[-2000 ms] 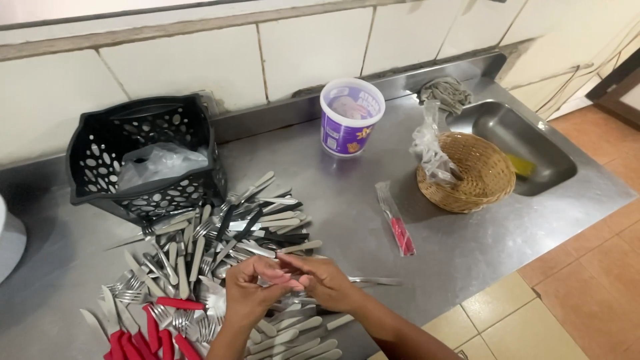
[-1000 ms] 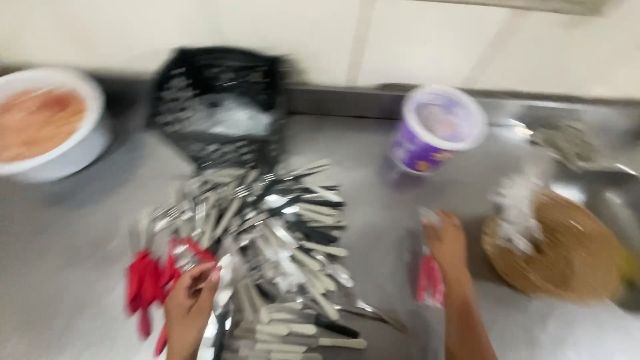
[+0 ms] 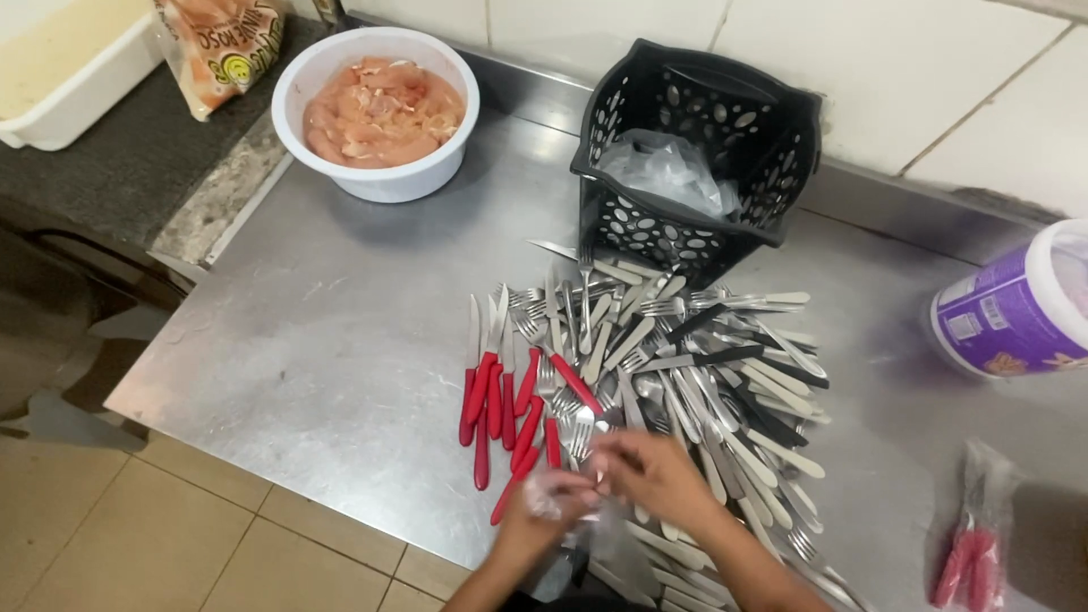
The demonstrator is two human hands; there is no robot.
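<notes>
My left hand (image 3: 551, 503) and my right hand (image 3: 653, 478) meet fingertip to fingertip over the near side of a cutlery pile. A clear plastic bag (image 3: 614, 548) hangs from their pinched fingers; blur hides its opening. Just beyond my left hand lie red-handled knives (image 3: 495, 398) and a red-handled fork (image 3: 576, 382). Under and right of my right hand spread forks, spoons and knives with cream handles (image 3: 778, 387) and black handles (image 3: 721, 355). At the far right a clear packet (image 3: 969, 557) with red-handled cutlery lies on the steel counter (image 3: 340, 340).
Behind the pile stands a black plastic basket (image 3: 680, 225) with clear bags (image 3: 667, 174) inside. A white bowl of raw meat (image 3: 387, 183) is at the back left, near a printed bag (image 3: 223, 51) and a white tray (image 3: 93, 93). A purple-and-white tub (image 3: 1003, 314) stands right.
The view has swung left. My right hand has left the packet of red-handled cutlery, which stays on the counter, and has come over to my left hand. A clear bag now shows between them.
</notes>
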